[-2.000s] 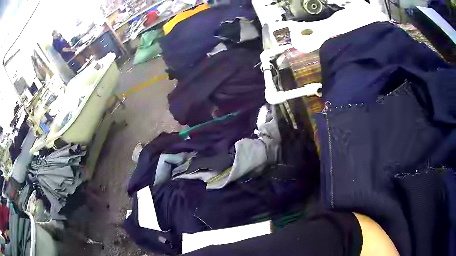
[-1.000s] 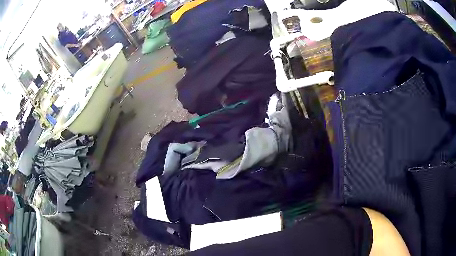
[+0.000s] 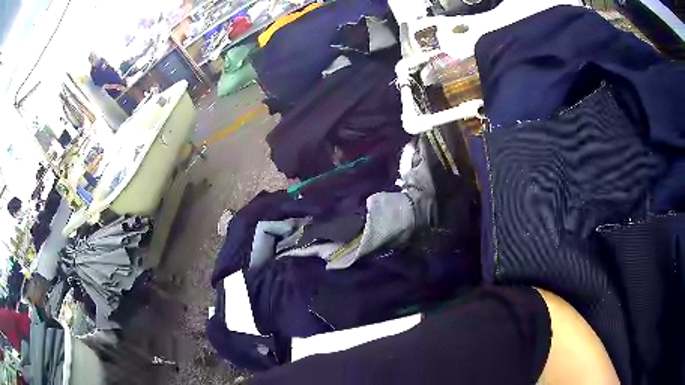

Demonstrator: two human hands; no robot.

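A dark navy garment [image 3: 559, 188] lies over the sewing machine table at the right. It has a finely ribbed, darker panel with pale stitching along its top and left edges. A black sleeve [image 3: 451, 338] with bare skin beyond its cuff [image 3: 574, 350] crosses the bottom right, over the garment's lower part. The rest of this arm is cut off by the bottom edge. No hand shows, neither my left nor my right.
Navy garments with grey parts [image 3: 390, 218] are heaped left of the table. White machine parts [image 3: 511, 26] and a white rail [image 3: 443, 120] stand at the top. Further left are a cream trough-like table [image 3: 161, 150], gathered grey cloth [image 3: 109, 256], and a distant person [image 3: 105, 75].
The view has shifted a little. The black sleeve reaches slightly higher over the heap and covers more of the white piece. The garment on the table looks much the same.
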